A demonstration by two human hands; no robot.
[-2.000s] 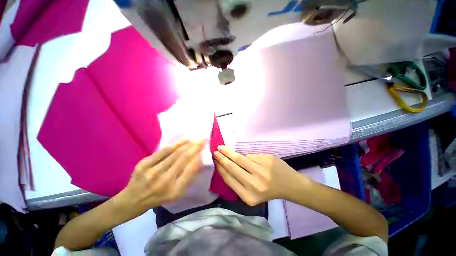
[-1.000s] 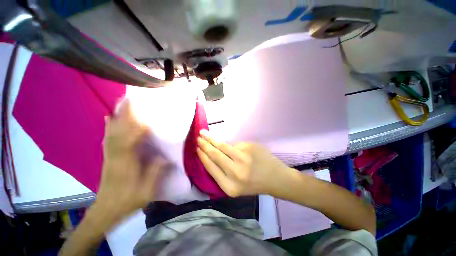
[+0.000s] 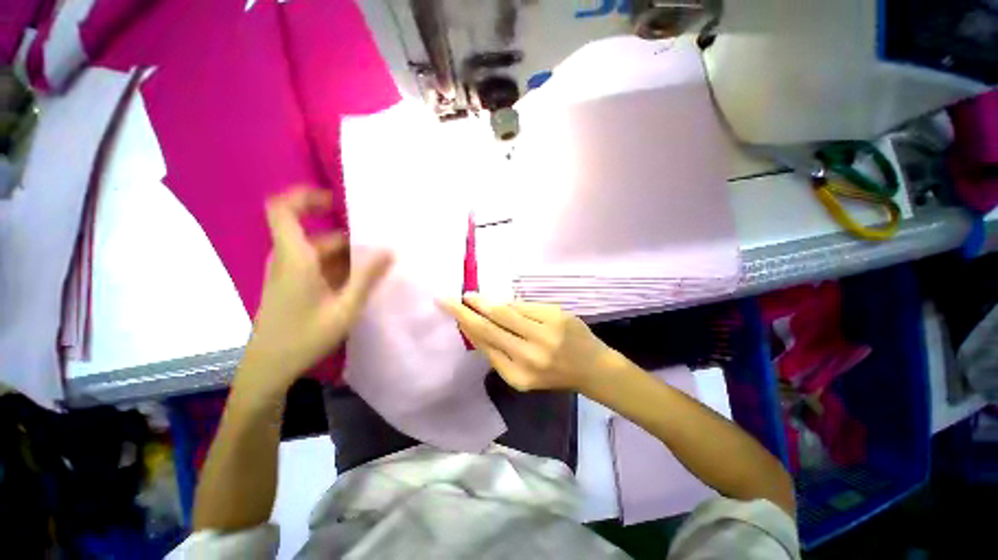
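Note:
A pale pink panel (image 3: 410, 328) lies from under the sewing machine's presser foot (image 3: 503, 118) down over the table's front edge. A narrow strip of magenta shows along its right edge. My right hand (image 3: 531, 341) pinches that edge between thumb and fingertips. My left hand (image 3: 310, 279) is raised at the panel's left side, fingers apart and blurred, holding nothing. A large magenta panel (image 3: 213, 142) lies left of it and passes behind my left hand. The needle area is washed out by the lamp.
A neat stack of pale panels (image 3: 646, 186) lies right of the needle. Scissors with green and yellow handles (image 3: 859, 208) lie further right. A blue crate (image 3: 865, 481) with red pieces stands below. Pale pieces (image 3: 27, 241) lie far left. Another pale panel (image 3: 662, 454) lies below the table edge.
The view has shifted back from the machine. My left hand has moved up and opened off the fabric. The magenta strip by my right hand has narrowed as the pale panel covers more.

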